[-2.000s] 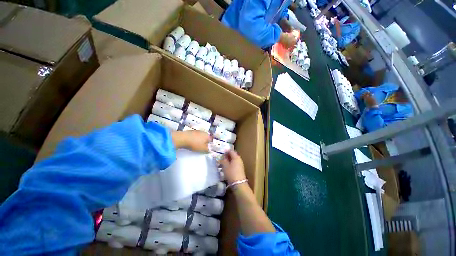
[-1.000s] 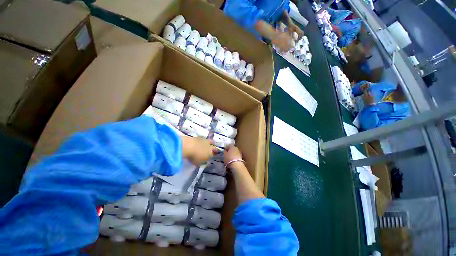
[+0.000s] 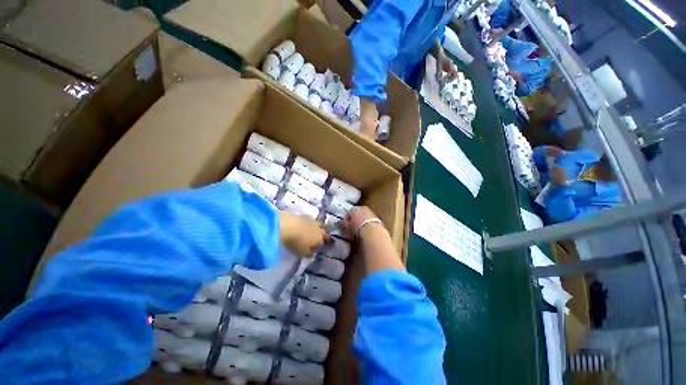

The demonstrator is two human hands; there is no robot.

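White cylindrical units (image 3: 308, 289) lie in rows in an open carton (image 3: 169, 143) in front of me. My left hand (image 3: 302, 234) is over the units at the carton's right part, its fingertips pinched. A white label sheet (image 3: 272, 272) lies under my left hand and forearm, partly hidden by them; whether the hand grips it is hard to tell. My right hand (image 3: 356, 219) is just right of the left, its fingertips down at a unit near the carton's right wall. Any label between the fingertips is too small to see.
A neighbouring carton (image 3: 402, 113) with units stands beyond; a coworker's arm (image 3: 372, 75) reaches into it. Printed label sheets (image 3: 449, 231) lie on the green bench (image 3: 451, 301) at right. Closed cartons (image 3: 68, 113) stand at left. Coworkers in blue and a grey metal frame (image 3: 572, 227) are at right.
The label sheet, spread over the units two seconds ago, now lies lower under my left arm. Both hands stay close together over the units. The coworker's arm has moved into the neighbouring carton.
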